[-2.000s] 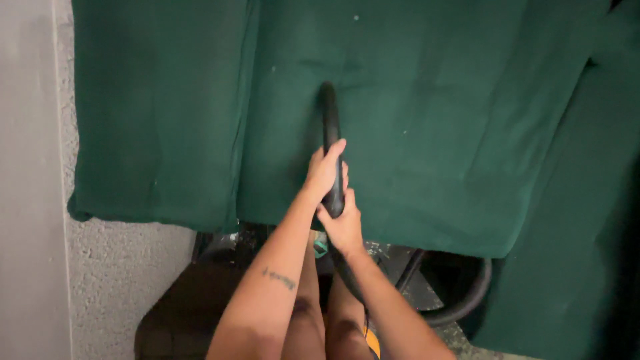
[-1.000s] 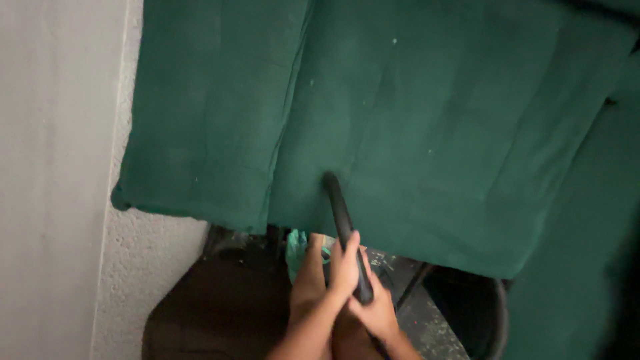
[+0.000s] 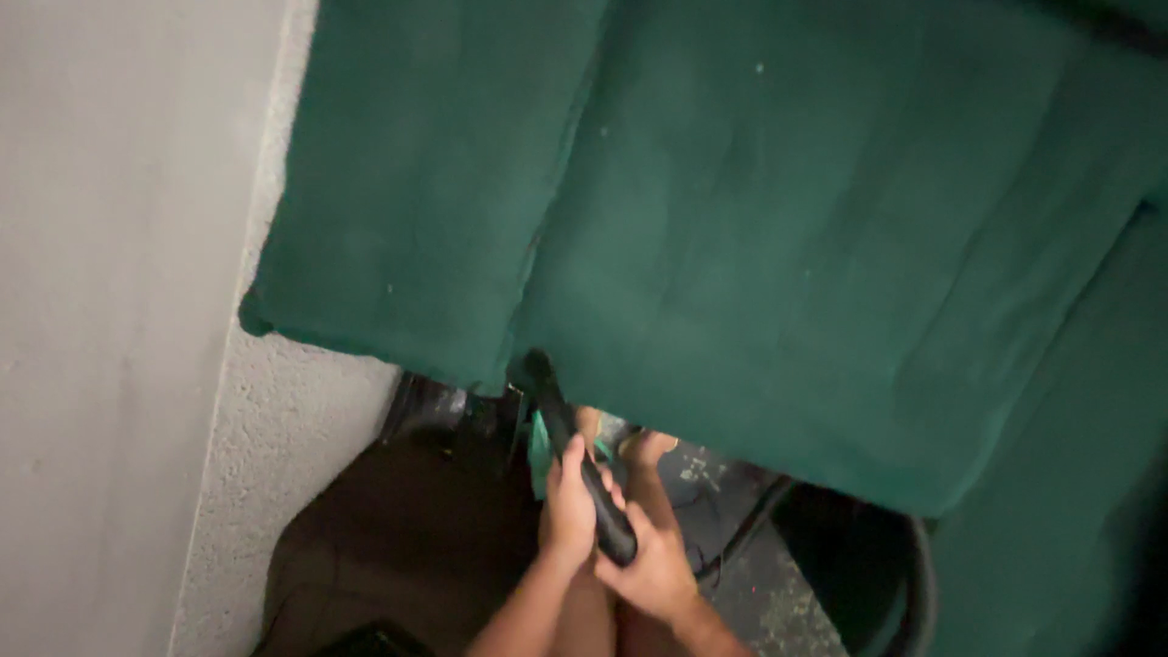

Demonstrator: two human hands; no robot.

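Both of my hands hold a black vacuum cleaner wand [image 3: 568, 429] at the lower middle of the view. My left hand [image 3: 570, 506] wraps the middle of the tube, while my right hand [image 3: 652, 561] grips its near end, just below and to the right. The wand's far tip rests at the front edge of a green fabric sofa cushion [image 3: 730, 274], beside the seam between two cushion sections. Small pale specks dot the green fabric. Part of the tube is hidden by my fingers.
A pale wall [image 3: 119, 228] runs along the left. Below the sofa edge lie a dark brown rounded object [image 3: 401, 538], a green plastic bag [image 3: 538, 461] and a speckled dark floor [image 3: 789, 593]. A black hose [image 3: 920, 584] curves at the lower right.
The wand and both hands have come back toward my body; its tip went from the middle of the cushion to the front edge by the seam. The view has shifted and tilted.
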